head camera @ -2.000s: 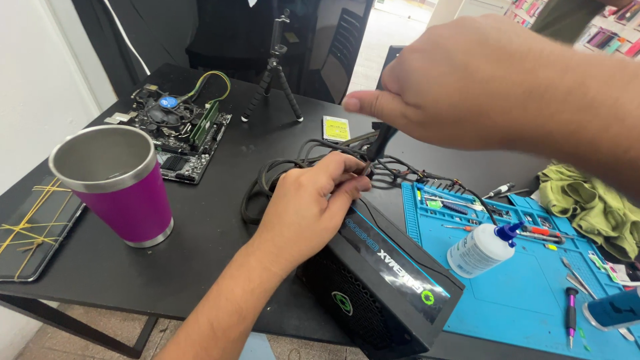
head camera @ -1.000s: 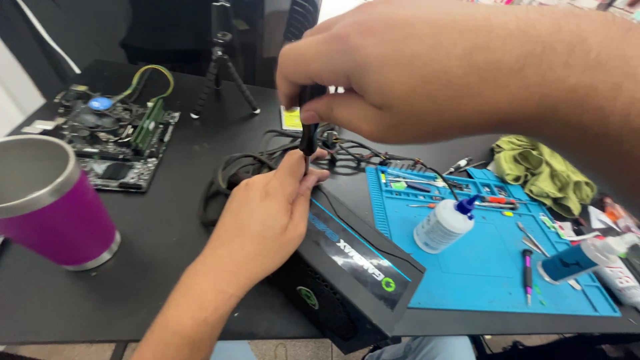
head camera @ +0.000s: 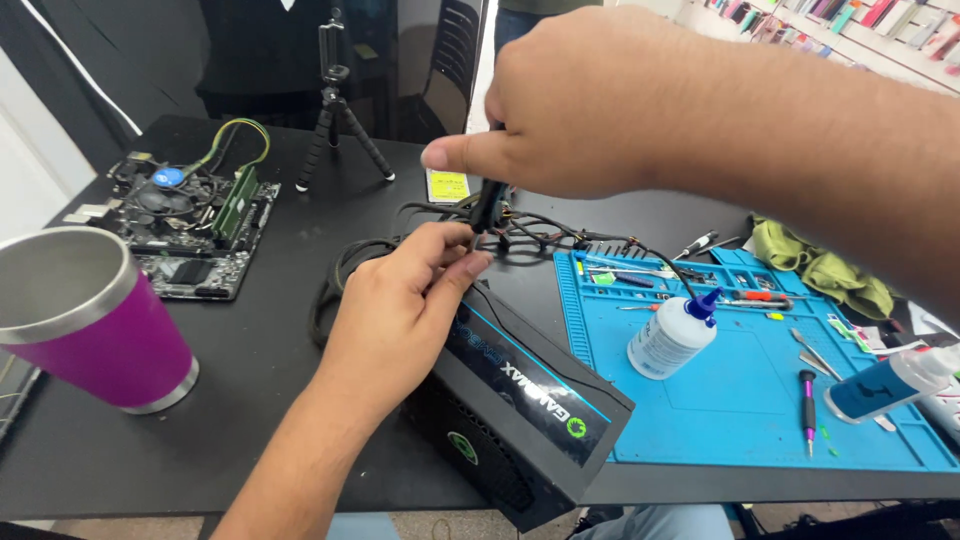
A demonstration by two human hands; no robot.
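A black GameMax computer power supply (head camera: 525, 390) lies on the dark table at a slant, its bundled cables (head camera: 555, 229) spreading from the far end. My right hand (head camera: 562, 120) is closed around the black handle of a screwdriver (head camera: 489, 204), held upright with its shaft pointing down. At the far end of the power supply, my left hand (head camera: 405, 300) pinches around the screwdriver's shaft with thumb and fingers. The tip is hidden by those fingers, so what it touches cannot be told.
A purple steel tumbler (head camera: 112, 337), a computer motherboard (head camera: 187, 225) and a small tripod (head camera: 334, 112) stand left and behind. A blue repair mat (head camera: 720, 405) at right bears a white bottle (head camera: 667, 341), a small screwdriver (head camera: 808, 409) and a blue-liquid bottle (head camera: 874, 390). Green cloth (head camera: 817, 266) lies beyond.
My right hand has turned about the screwdriver's handle, its thumb now stretched out to the left. My left hand stays at the shaft by the power supply's far end.
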